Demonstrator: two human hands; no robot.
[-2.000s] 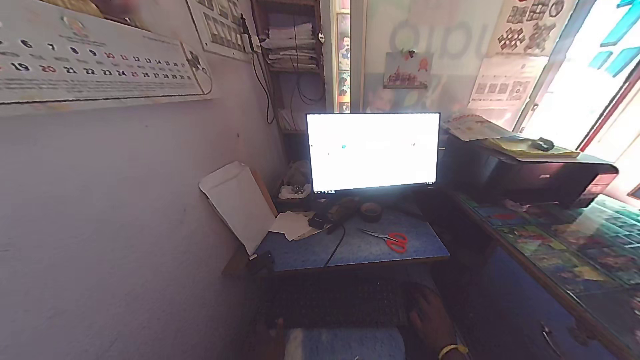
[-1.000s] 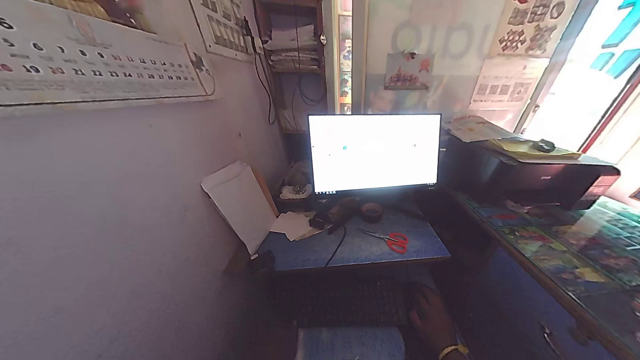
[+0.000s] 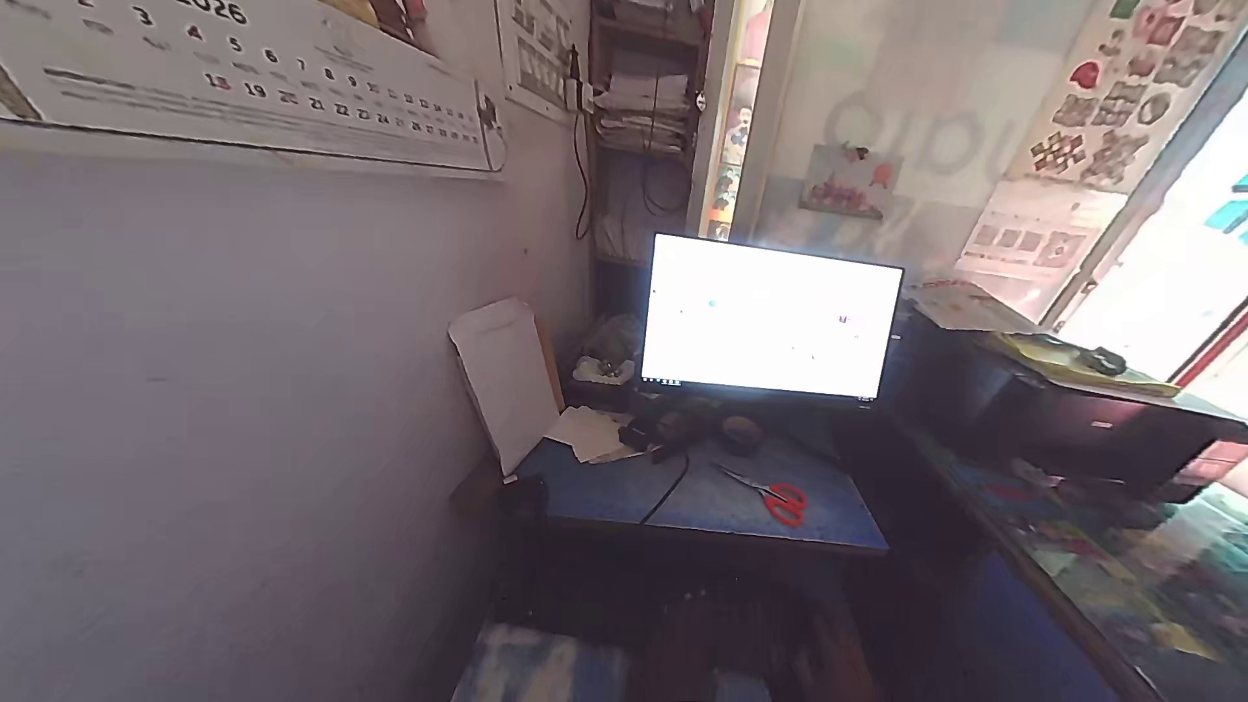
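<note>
Low in the head view, two dim, blurred brownish shapes look like my left hand [image 3: 687, 639] and my right hand [image 3: 837, 643]; their fingers, and anything in them, cannot be made out. Above them is the blue desktop [image 3: 721, 502], where scissors with red handles [image 3: 786, 504] lie with the blades toward the upper left. A black cable [image 3: 669, 489] runs to the desk's front edge. Behind stands a lit monitor [image 3: 770, 317]. A round dark object [image 3: 741, 434] and other dark items lie below the screen. The area under the desktop is very dark.
A wall with a calendar [image 3: 292, 93] bounds the left. A white envelope-like packet [image 3: 512, 385] leans there beside loose papers [image 3: 591, 433]. At right, a black printer [image 3: 1092, 419] stands on a glass-topped counter [image 3: 1102, 575]. A blue-and-white surface [image 3: 541, 668] shows at the bottom.
My right hand, earlier at the mouse beside the keyboard, has moved away from that spot. The keyboard no longer shows plainly. The view has turned somewhat.
</note>
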